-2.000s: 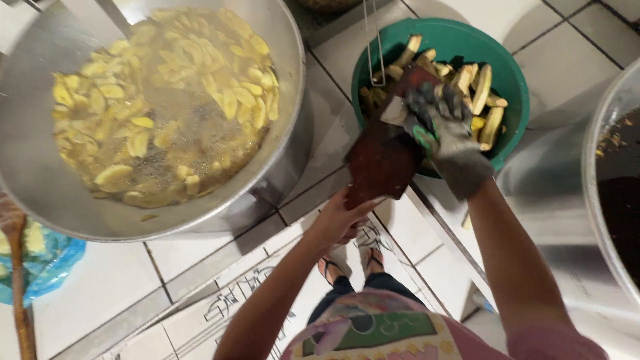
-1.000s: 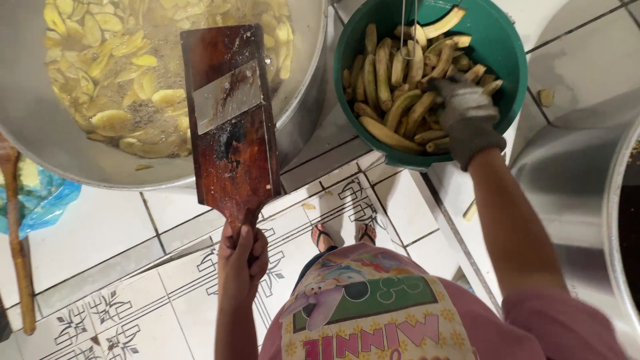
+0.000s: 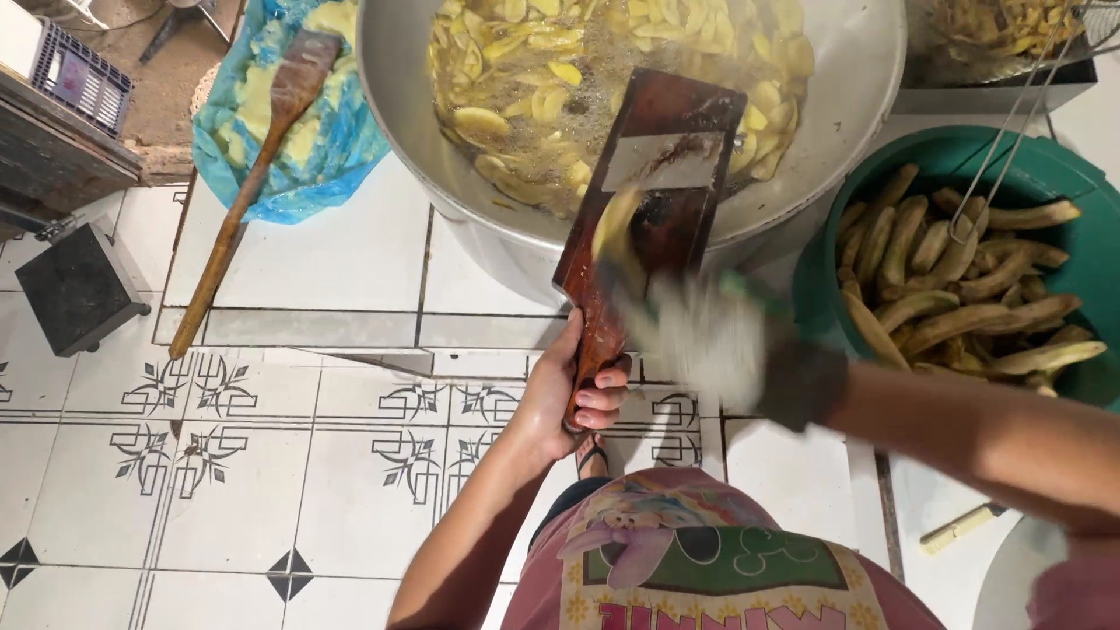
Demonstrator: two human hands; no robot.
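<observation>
My left hand (image 3: 573,394) grips the handle of a wooden slicer board (image 3: 669,166) with a metal blade plate, tilted over a wide metal pan (image 3: 525,229). Yellow slices (image 3: 481,122) lie in bubbling liquid in the pan. My right hand (image 3: 709,337), in a grey glove and blurred by motion, holds a peeled plantain or banana (image 3: 618,223) against the board's lower part. At the right, a green plastic tub (image 3: 945,149) holds several peeled ones (image 3: 971,319). The gloved fingertips are not clear.
A wooden paddle (image 3: 236,214) lies across a blue plastic bag (image 3: 350,188) with yellow pieces, left of the pan. Thin metal rods (image 3: 1006,140) reach into the tub. A knife (image 3: 958,528) lies at the lower right. A black box (image 3: 80,284) is at the far left.
My right hand has come from the green tub to the slicer board with a peeled fruit in it. My left hand still grips the board's handle. The view has shifted left.
</observation>
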